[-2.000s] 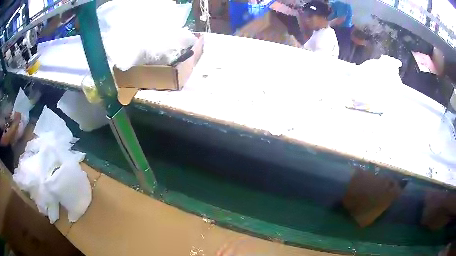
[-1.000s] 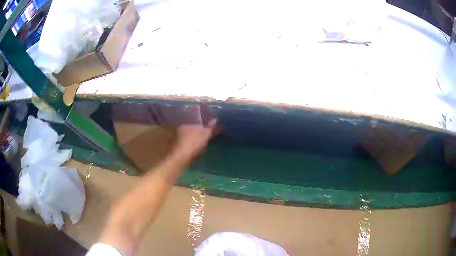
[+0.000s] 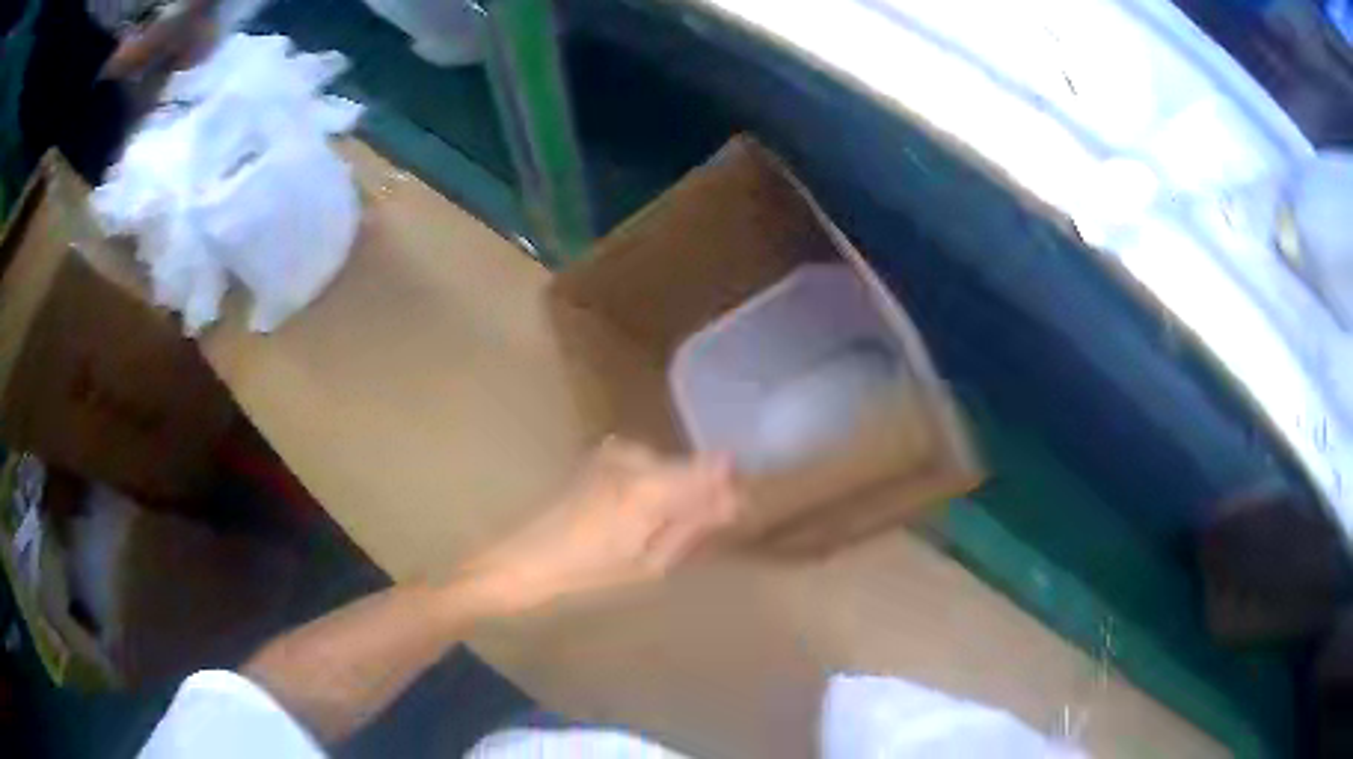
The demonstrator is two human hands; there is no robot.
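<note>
A small open brown carton is tilted over the cardboard bench cover, its opening towards me. A pale, rounded, translucent-looking item lies inside; blur hides what it is. My left hand comes from the lower left and grips the carton's near lower edge. My right hand is not visible. A white shape is cut off by the bottom edge; I cannot tell if it is a wrapped product or a sleeve.
A limp white bag pile lies at the bench's left end. A large open carton stands left of the bench. A green post rises from the green-framed shelf recess. Another brown box sits in the recess at right. A bare hand shows upper left.
My left hand has brought the small carton out of the shelf recess to over the bench cover. The view has turned down and left, so the large carton now shows.
</note>
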